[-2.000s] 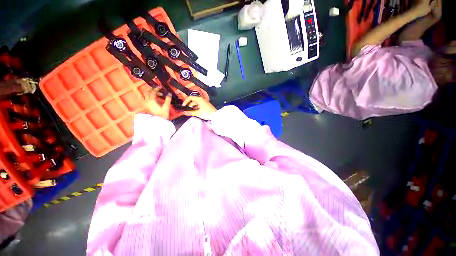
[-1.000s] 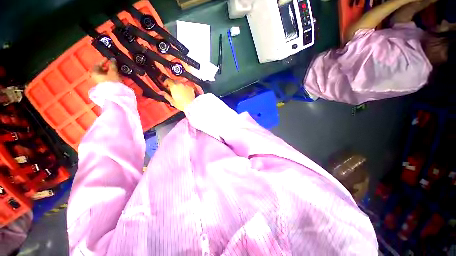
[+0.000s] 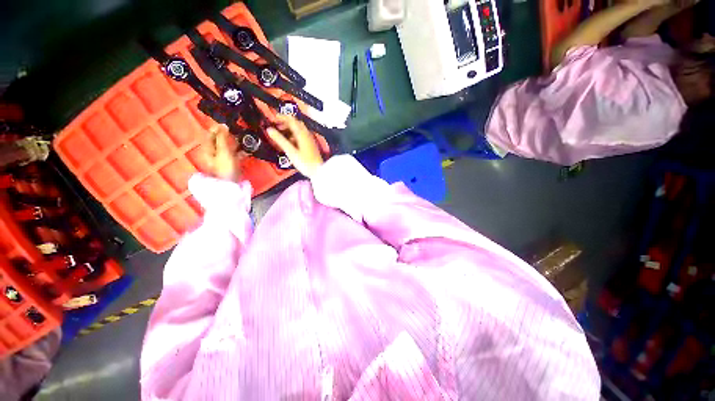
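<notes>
Several black smartwatches lie in rows across the right part of the orange-red compartment tray (image 3: 117,102). One smartwatch (image 3: 251,141), its round case showing pale rings, is between my hands low over the tray. My left hand (image 3: 224,157) is at its left side, with fingertips on the dark strap. My right hand (image 3: 302,147) is at its right side, thumb and fingers closed on its dark edge or strap. The exact finger contact is small and blurred. Another watch case (image 3: 284,161) shows just below, near the tray's front edge.
A paper sheet (image 3: 313,66), a black pen (image 3: 354,86), a blue pen (image 3: 375,82) and a white box with a dark screen (image 3: 439,55) lie right of the tray. Another person's pink sleeve (image 3: 588,106) is at right. Stacked trays (image 3: 23,298) stand at left.
The watch that lay by my left hand has moved right and towards me, between my hands. My left hand has moved right with it. The whole view has shifted slightly.
</notes>
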